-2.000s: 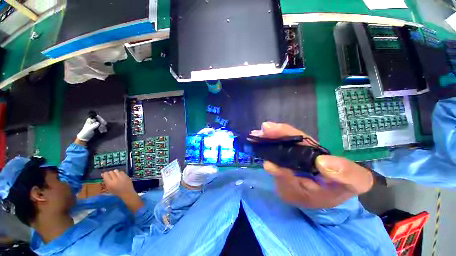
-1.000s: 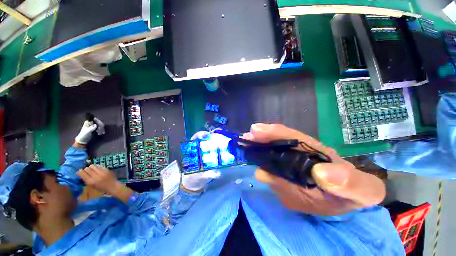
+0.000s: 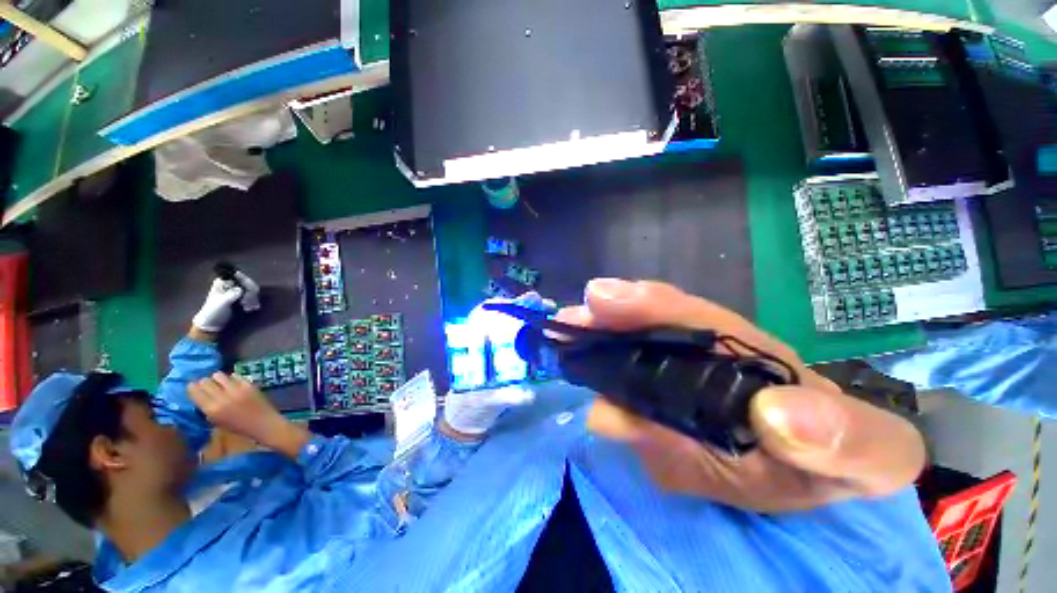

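Note:
My bare right hand is shut around a black UV torch, large in front of the camera. Its blue-white beam falls on a circuit board panel, whose left part glows brightly; the torch covers its right end. My left hand, in a white glove, holds the panel from its lower edge, with glove fingers also at the top edge. Two small circuit boards lie on the dark mat beyond the panel. A teal pot stands behind them.
A board tray is left of the panel. A large black tray stands at the back. A clear tray full of boards is right. A person in blue works at left; a red crate insert is lower right.
The torch and my right hand have shifted slightly right and nearer the camera. The brightest light has moved toward the panel's left part. My left hand keeps its hold.

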